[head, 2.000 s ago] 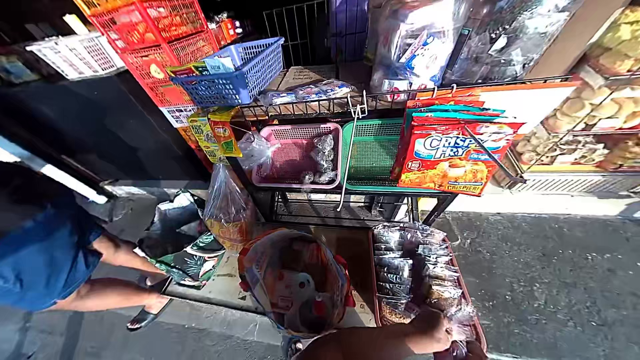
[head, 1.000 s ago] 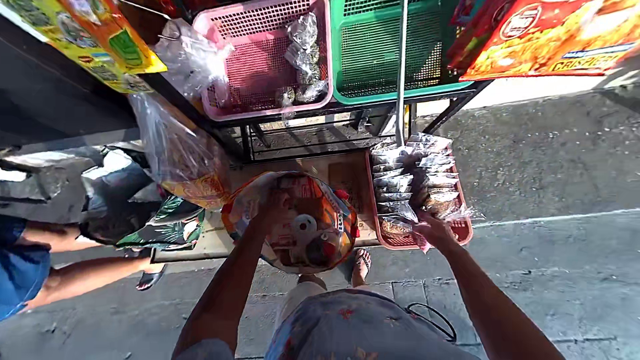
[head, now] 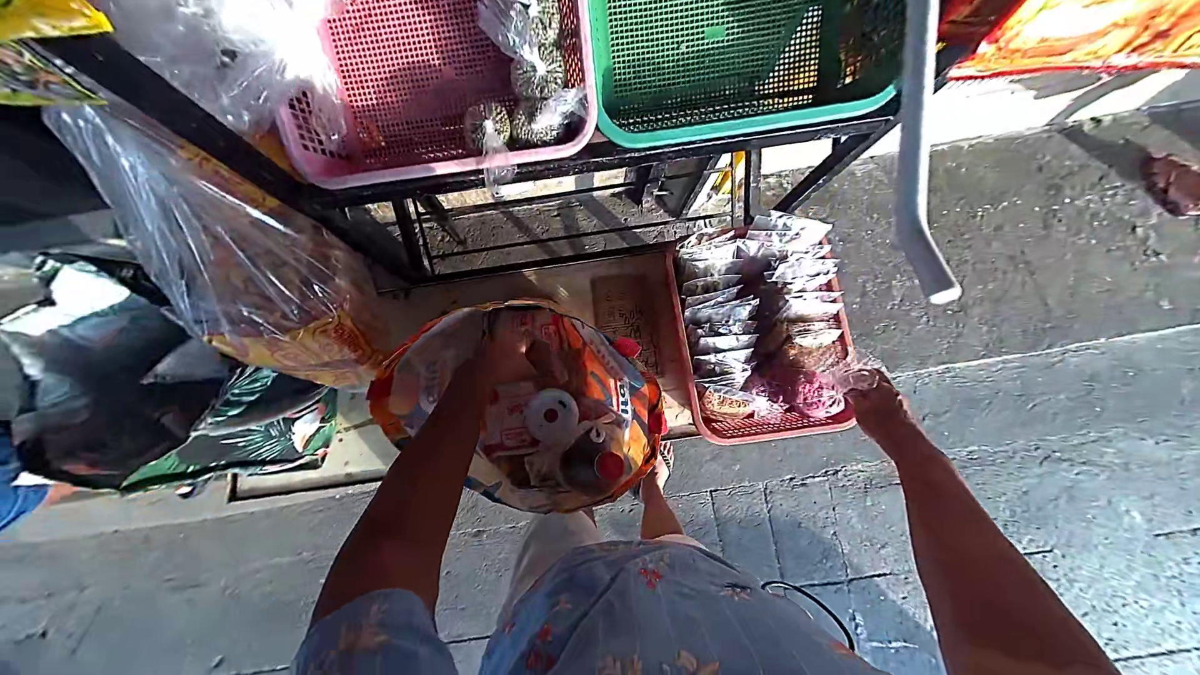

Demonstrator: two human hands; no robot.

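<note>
My left hand (head: 502,342) reaches down inside an open orange and white bag (head: 639,380); shade hides its fingers and whatever they touch. A bottle with a red cap (head: 592,461) and a white round item (head: 551,417) lie in the bag beside that forearm. At the lower right corner of a red plastic basket (head: 771,433), my right hand (head: 877,398) pinches the gathered top of a clear plastic bag (head: 855,377). Pink contents (head: 811,394) show in the plastic just left of that hand. Rows of small clear packets (head: 722,314) fill the basket.
A black metal rack (head: 656,150) stands ahead, bearing a pink basket (head: 422,169) with bagged goods and a green basket (head: 750,131). A gray metal pole (head: 917,169) hangs down at the right. Left are a large clear bag (head: 281,281) of goods and a dark leaf-print bag (head: 253,431).
My right hand has shifted from over the red basket's packets to its lower right corner. Since the oldest frame, the view has tilted down and come closer.
</note>
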